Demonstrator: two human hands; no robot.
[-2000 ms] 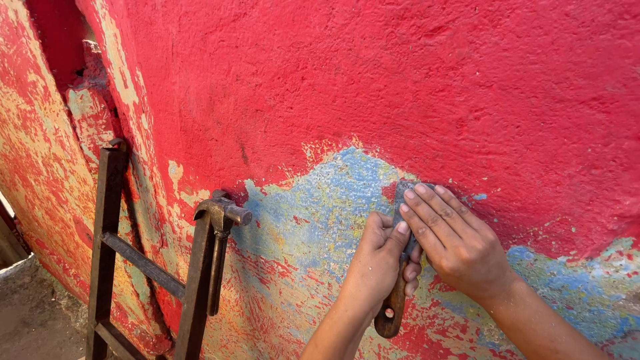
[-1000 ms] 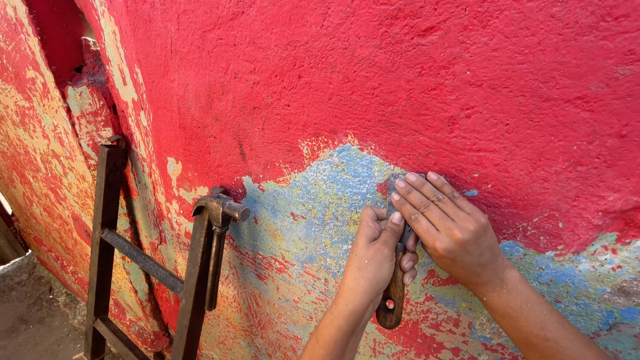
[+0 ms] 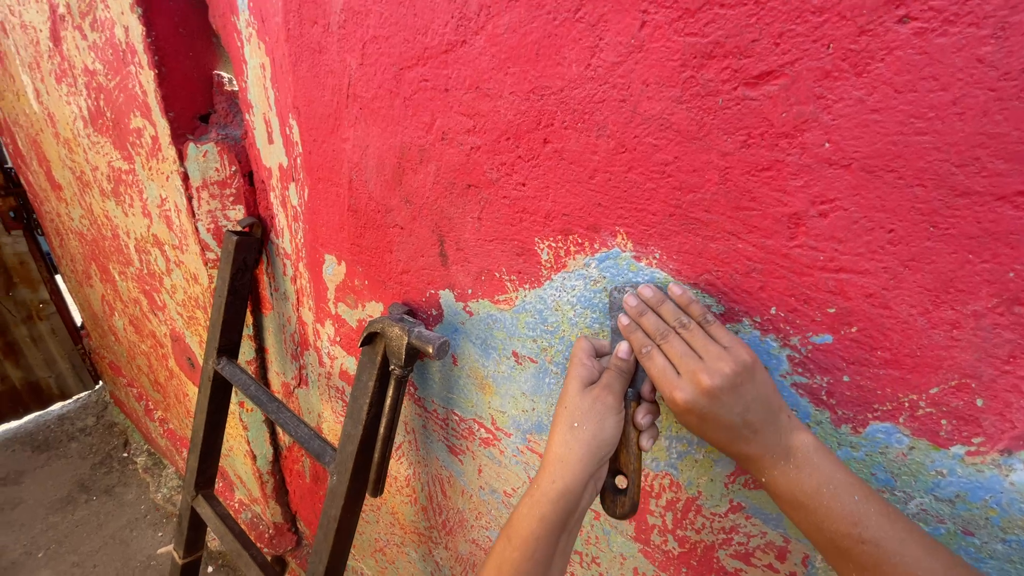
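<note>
A scraper with a metal blade and a wooden handle stands nearly upright against the painted wall, blade end up. My left hand is closed around it where the handle meets the blade, fingertips showing on the right side. Flat over the blade lies my right hand, its fingers close together and pointing up and left; it covers much of the blade. Blue and greenish old paint surrounds the blade, with red paint above. The blade's top corner shows beside my right fingertips.
A dark metal ladder leans on the wall at the left, and a claw hammer hangs from its right rail. Behind the ladder, a deep crack runs down the wall. Rough ground lies at the lower left, near a rusty metal sheet.
Between the earliest frame and now, both hands and the scraper have shifted slightly upward on the wall. More of the red patch beside the blade has given way to blue.
</note>
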